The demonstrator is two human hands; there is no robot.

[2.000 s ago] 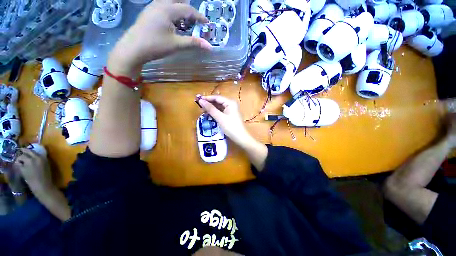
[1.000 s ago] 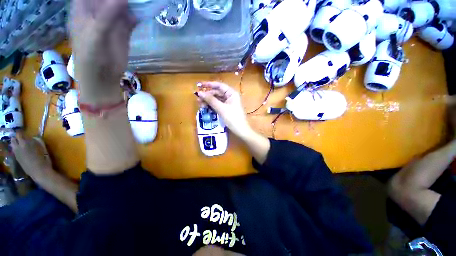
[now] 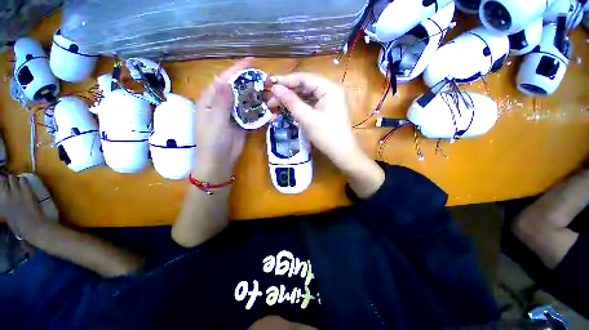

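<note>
The white rear cover (image 3: pixel 250 98), with silvery and dark parts inside, is held up in my left hand (image 3: pixel 219 113), open side facing me. My right hand (image 3: pixel 310 103) is at the cover's right edge, thumb and fingertips pinched on a small wire plug (image 3: pixel 270 82); whether it touches the cover's inner parts is too small to tell. The camera body (image 3: pixel 290 158) lies on the table just below both hands, open cavity towards them and square lens window towards me.
Several white camera units (image 3: pixel 126 132) stand at left, some with wires. A pile of units (image 3: pixel 465 55) lies at upper right, loose leads beside one unit (image 3: pixel 455 116). Stacked clear trays (image 3: pixel 219 29) are at the far edge. Another person's hand (image 3: pixel 22 203) is at left, a forearm (image 3: pixel 549 213) at right.
My left hand has come back from the trays and now holds a rear cover beside my right hand. The view has shifted. One more unit shows in the left group.
</note>
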